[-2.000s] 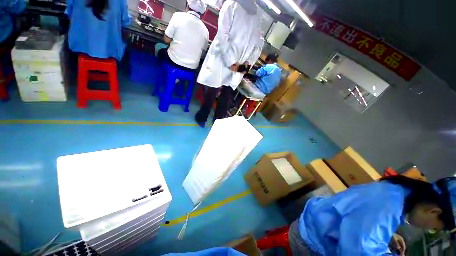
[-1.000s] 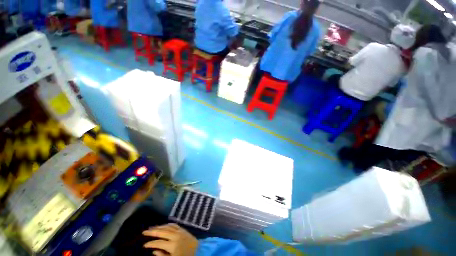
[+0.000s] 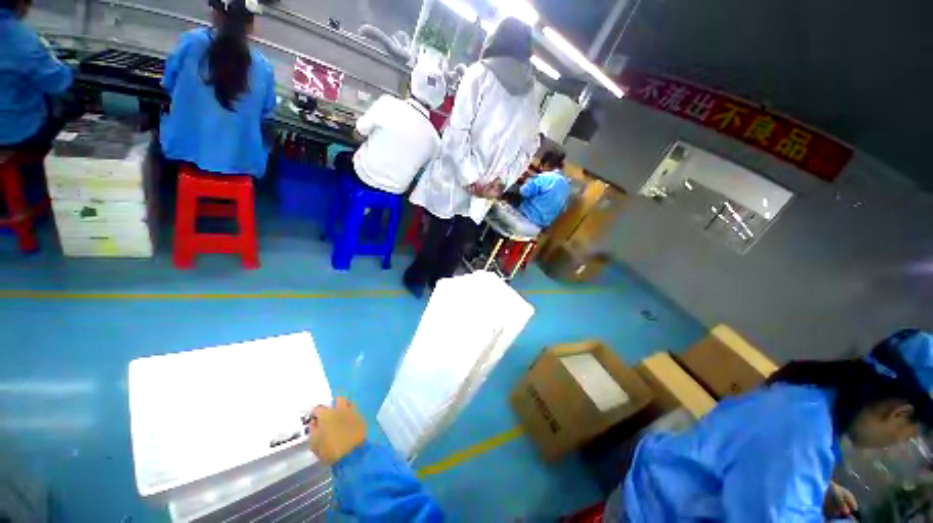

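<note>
A stack of white foam trays (image 3: 225, 409) stands at the lower left. A few small dark parts (image 3: 286, 440) lie near the right edge of its top tray. My right hand (image 3: 336, 429), in a blue sleeve, is at that right edge, with its fingertips over the dark parts. Whether it grips one is too small to tell. My left hand is not in view.
A second white stack (image 3: 455, 358) stands to the right. An open carton (image 3: 578, 393) and more cartons (image 3: 724, 368) are on the blue floor. A person in blue (image 3: 737, 444) leans at the lower right. Other people sit or stand along the far bench.
The view has swung right, away from the press, since one second ago. My right hand has moved from beside the press to the foam stack's edge, over the small dark parts.
</note>
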